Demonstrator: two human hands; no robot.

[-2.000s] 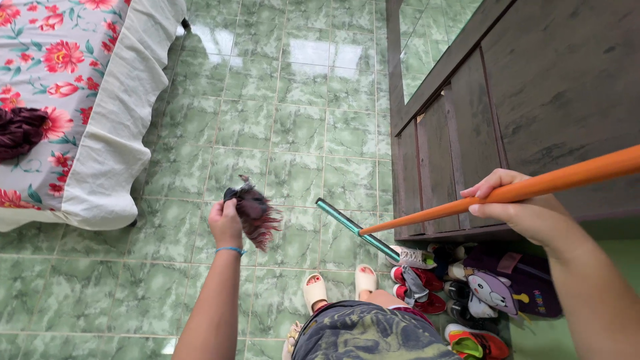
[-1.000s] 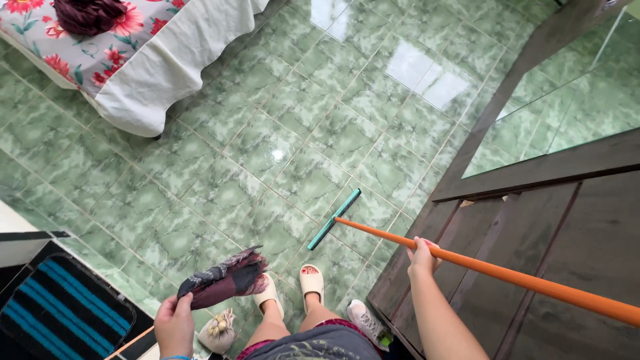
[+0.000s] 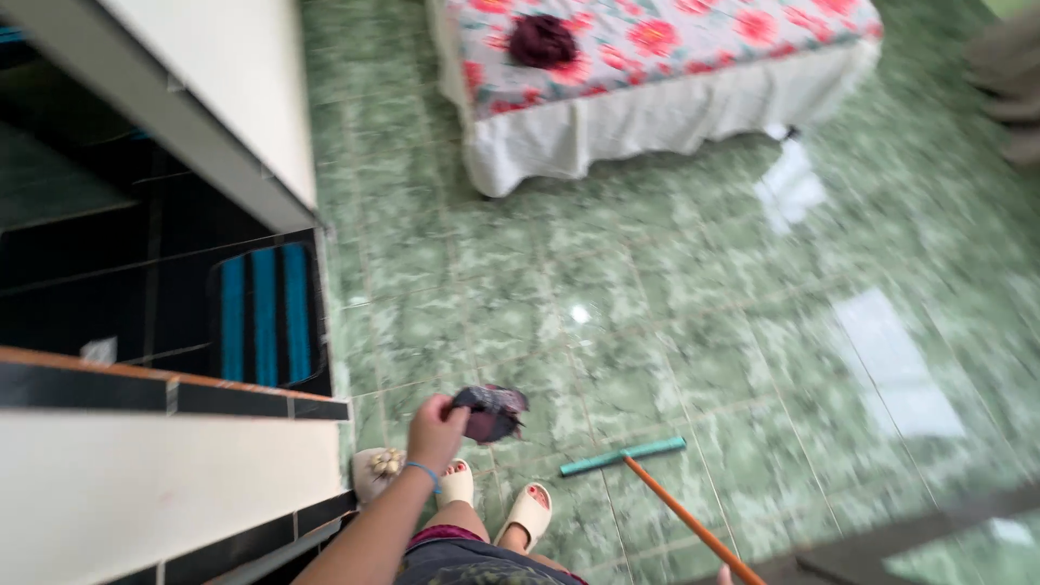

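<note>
My left hand, with a blue band at the wrist, pinches a dark maroon and black cloth that hangs over the floor in front of my feet. At the bottom edge only a fingertip of my right hand shows, against the orange handle of a floor squeegee; the rest of that hand is out of view. The squeegee's teal head lies on the green tiles, to the right of my cream slides.
A bed with a floral cover and white skirt stands ahead, a dark maroon bundle on it. At left, a low tiled wall borders a black-tiled area with a striped blue mat. A beige pouch-like item sits beside my left foot.
The view has swung left, bringing in the mat and low wall while the shoes and most of the dark wooden furniture have left it. My left hand still holds the cloth.
</note>
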